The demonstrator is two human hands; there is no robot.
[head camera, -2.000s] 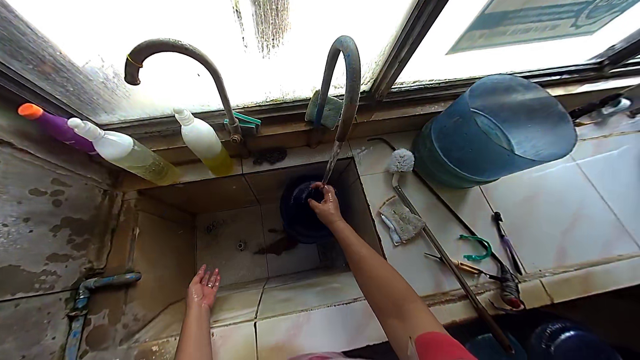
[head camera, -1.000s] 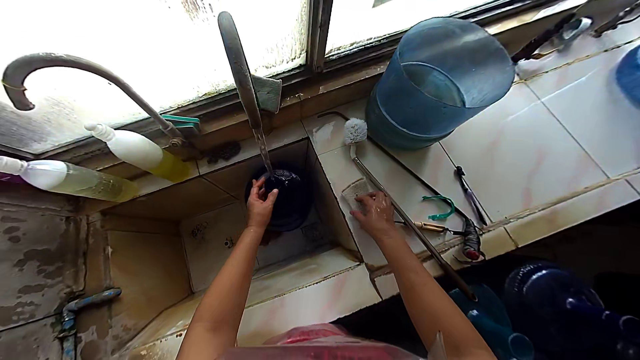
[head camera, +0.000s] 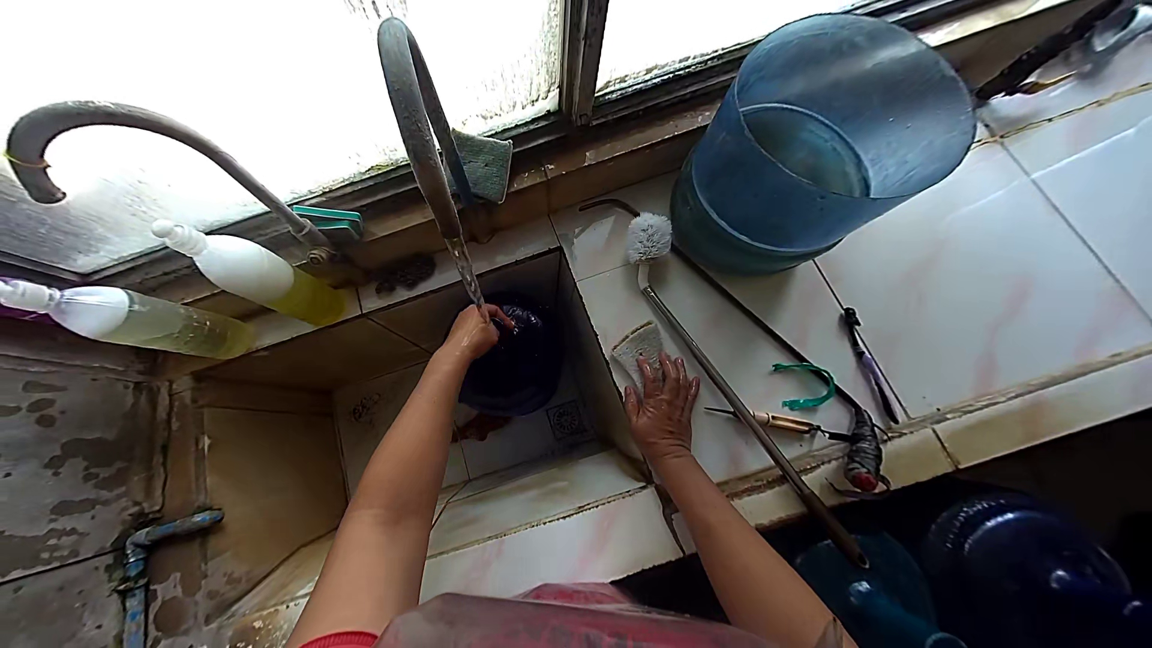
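Observation:
Water runs from a curved faucet (head camera: 423, 126) onto my left hand (head camera: 477, 333), which is at the near rim of a dark blue round container (head camera: 517, 360) standing in the tiled sink (head camera: 360, 360). Whether those fingers grip the container cannot be told. On the counter right of the sink, my right hand (head camera: 664, 409) lies palm down with fingers spread, its fingertips touching a worn scrub sponge (head camera: 639, 342). A long-handled brush with a white round head (head camera: 649, 238) lies just to the right of that hand.
A large blue cut-open plastic bottle (head camera: 765, 207) stands at the back right. Spray or squeeze bottles (head camera: 261, 274) line the left ledge. A wood-handled tool (head camera: 778, 421), a green strap (head camera: 810, 385) and a wrapped handle (head camera: 864, 450) lie rightward. A blue pipe (head camera: 135, 567) protrudes lower left.
Two seconds ago my right hand was under the water and my left hand was over the sink's near left. Now the left is at the stream and the right is on the sponge. The view has shifted.

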